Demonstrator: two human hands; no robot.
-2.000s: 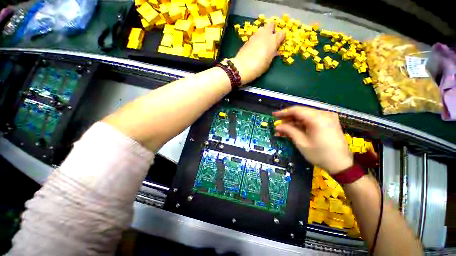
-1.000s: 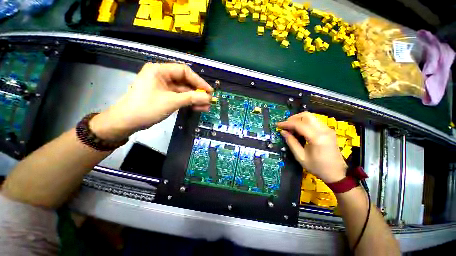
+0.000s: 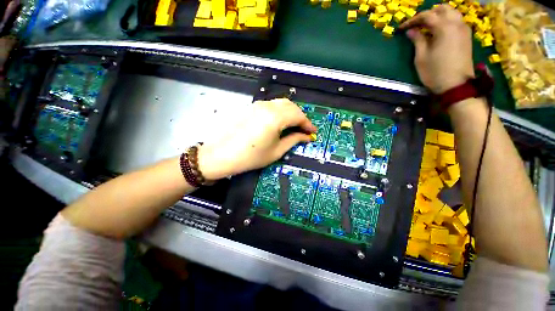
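Note:
The green circuit board (image 3: 298, 197) lies in a black carrier frame (image 3: 304, 243) on the conveyor. My left hand (image 3: 258, 136) is over the board's upper left section, its fingertips closed on a small yellow block (image 3: 313, 137) at the board surface. Two small yellow blocks sit on the upper right section, one near the top (image 3: 346, 124) and one lower right (image 3: 378, 153). My right hand (image 3: 441, 45) is over the green mat, fingertips by the loose small yellow blocks (image 3: 389, 12); whether it grips one cannot be seen.
A black bin of large yellow blocks (image 3: 438, 225) is right of the frame. Another bin (image 3: 234, 13) stands beyond the silver rail (image 3: 182, 54). A clear bag of small blocks (image 3: 526, 54) lies far right, a blue-tinted bag (image 3: 67, 15) far left. Another framed board (image 3: 61, 130) is at left.
My right hand has left the board and moved up and right to the loose blocks on the mat. My left hand has gone from the mat to the board, now further into its upper left section.

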